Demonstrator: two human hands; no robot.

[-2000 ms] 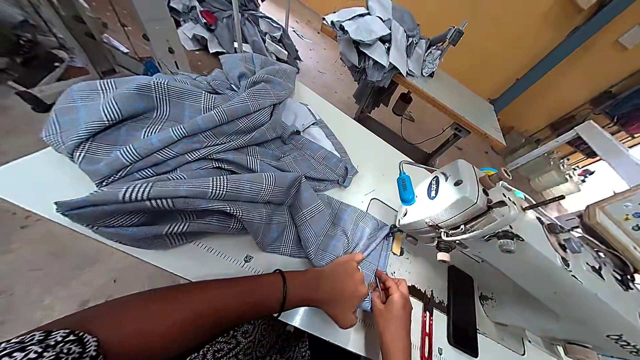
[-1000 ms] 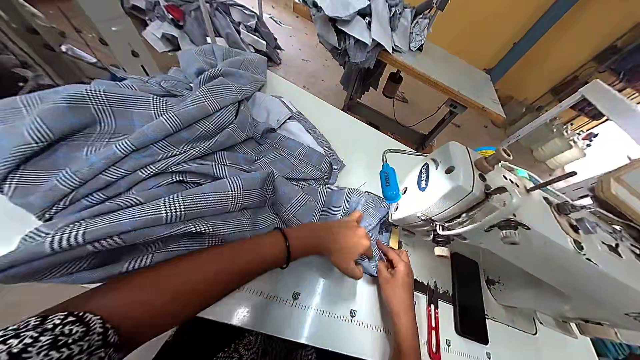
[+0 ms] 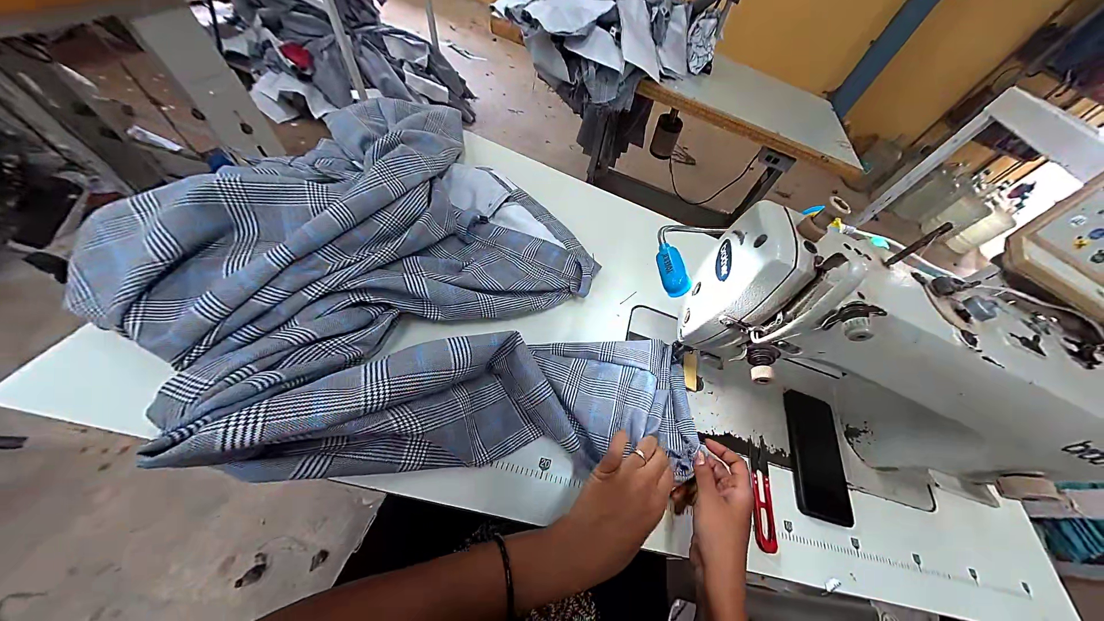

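Note:
A grey plaid garment (image 3: 293,259) lies bunched over the left part of the white sewing table. Its narrow end (image 3: 617,388) reaches the needle area of a white Brother sewing machine (image 3: 750,276). My left hand (image 3: 625,500), with a ring and a dark bracelet, rests on that end and pinches the fabric near its lower edge. Close on its right, my right hand (image 3: 723,492) grips the corner of the same edge between thumb and fingers. Red-handled thread snips (image 3: 764,509) lie just right of my right hand, beside a black phone (image 3: 818,457).
A blue lamp (image 3: 673,270) on a bent arm hangs left of the machine head. Printed ruler marks (image 3: 914,561) run along the table's front edge. Behind stands another table (image 3: 776,108) with piled grey cloth (image 3: 604,43); more cloth (image 3: 345,52) is heaped at the upper left.
The fabric end now lies flatter and spreads along the needle area. My left hand has moved down from the middle of the fabric end to its lower edge, near my right hand.

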